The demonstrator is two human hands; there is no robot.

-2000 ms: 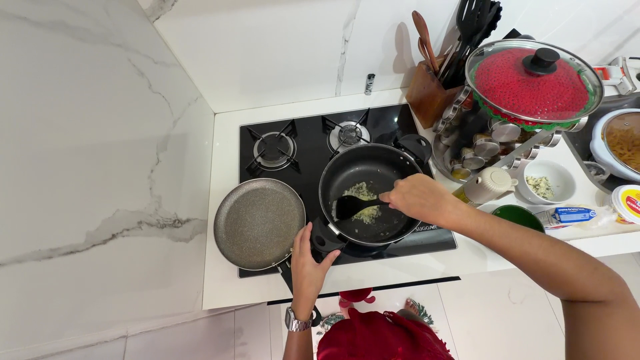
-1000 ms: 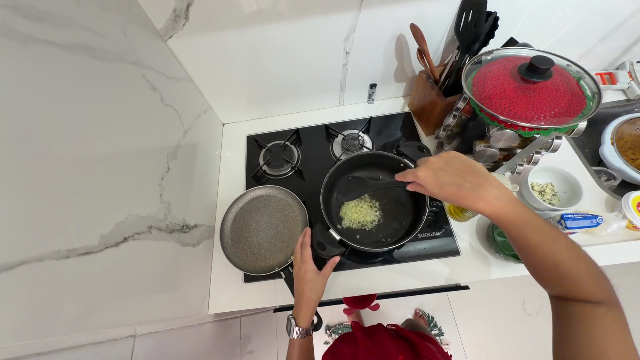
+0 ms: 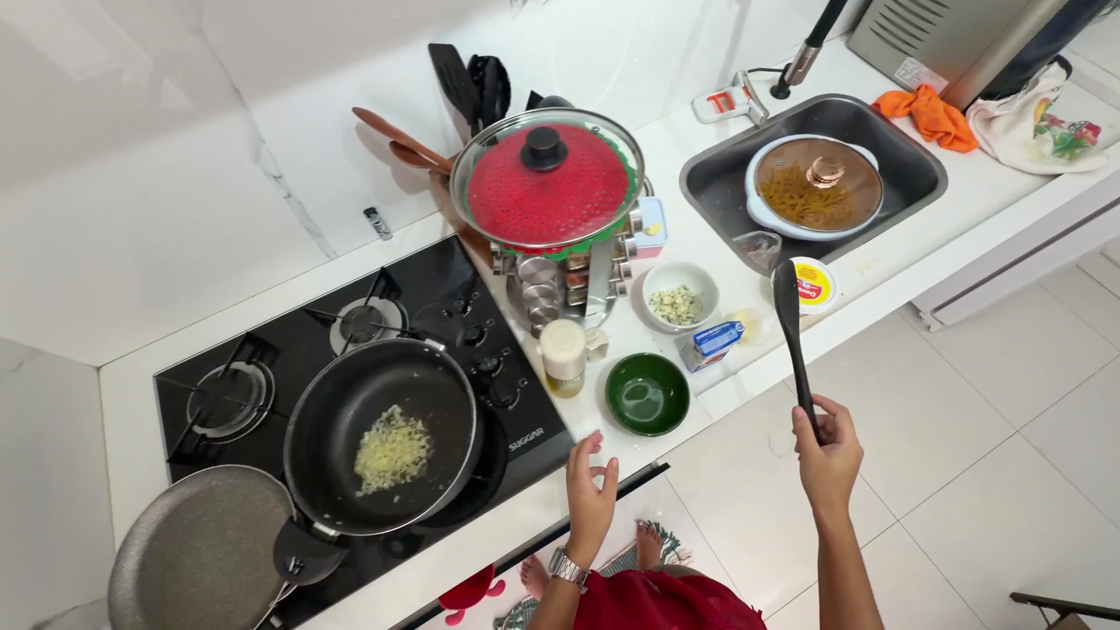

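My right hand [image 3: 827, 446] holds a black cooking spoon [image 3: 789, 328] upright by its handle, its head in front of a round tub [image 3: 807, 286] with a yellow and red lid. Empty and with fingers apart, my left hand [image 3: 592, 490] is over the counter edge, just below a green bowl [image 3: 647, 395]. On the glass cooktop [image 3: 534, 448] a black pot [image 3: 318, 420] contains chopped pale pieces, perhaps garlic or onion [image 3: 394, 450]. A grey speckled frying pan [image 3: 201, 551] lies beside it at lower left.
A white bowl [image 3: 681, 297] of chopped pieces, a blue and white carton [image 3: 713, 343] and a lidded jar [image 3: 564, 357] stand near the green bowl. Behind is a spice rack under a red colander with a glass lid [image 3: 549, 182]. A lidded dish [image 3: 814, 188] sits in the sink [image 3: 906, 157].
The view has swung right. My left hand has let go of the pot's handle. My right hand has lifted the black spoon out of the pot and moved right with it.
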